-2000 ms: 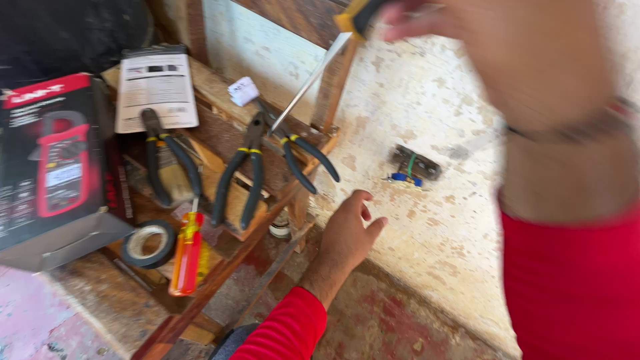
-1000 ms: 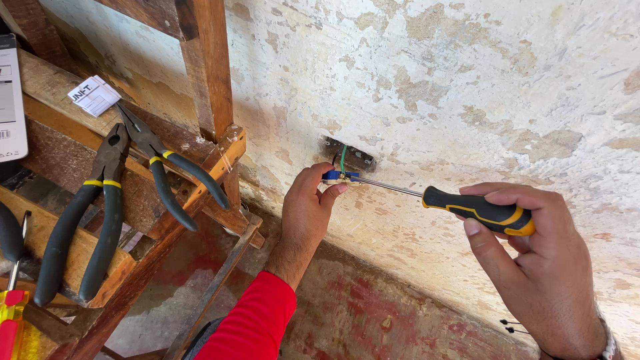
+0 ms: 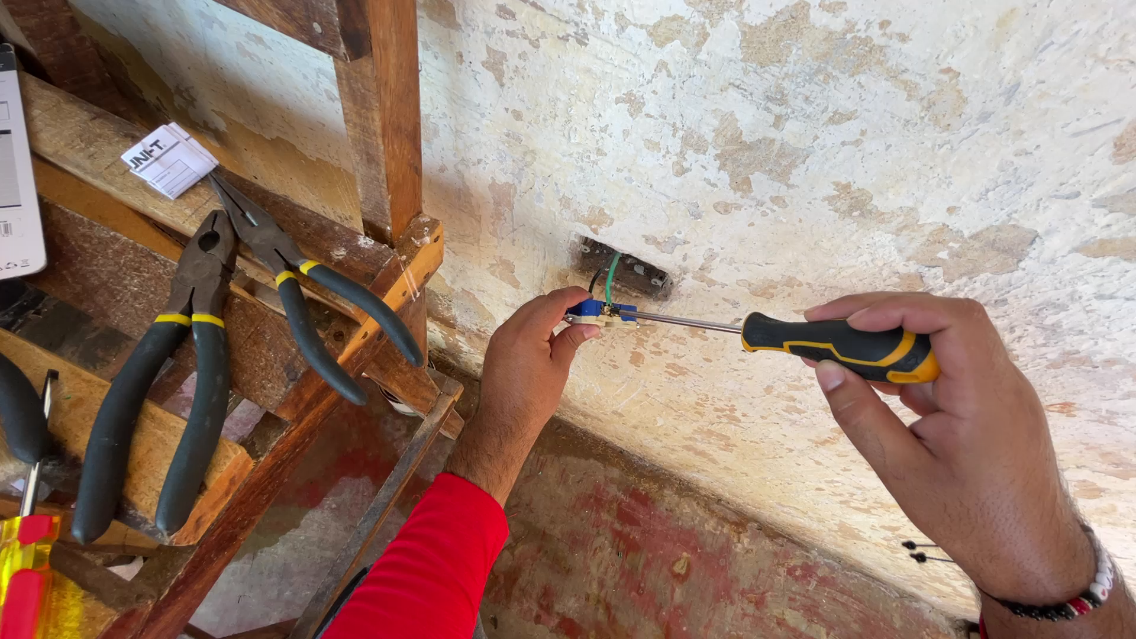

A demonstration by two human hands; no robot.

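Observation:
Between the thumb and fingers of my left hand (image 3: pixel 532 377) is a small blue and white electrical outlet module (image 3: pixel 589 311). A green wire (image 3: pixel 611 277) and a dark wire run from it into a rectangular wall box (image 3: pixel 648 277) recessed in the wall. My right hand (image 3: pixel 950 435) holds a screwdriver (image 3: pixel 834 346) by its black and yellow handle. The screwdriver's shaft reaches left, level with the wall, and its tip is at the module's right side. Whether the tip sits in a screw is too small to tell.
At left, a wooden rack (image 3: pixel 386 115) carries combination pliers (image 3: pixel 200 302), long-nose pliers (image 3: pixel 288 257), a folded paper (image 3: pixel 169 160) and a red and yellow screwdriver handle (image 3: pixel 27 568). The peeling wall (image 3: pixel 754 177) meets a worn red floor (image 3: pixel 621 550).
Two seconds ago my left hand was empty below the wall box and the screwdriver was raised. One second ago my left hand held the module with the screwdriver at it, much as now.

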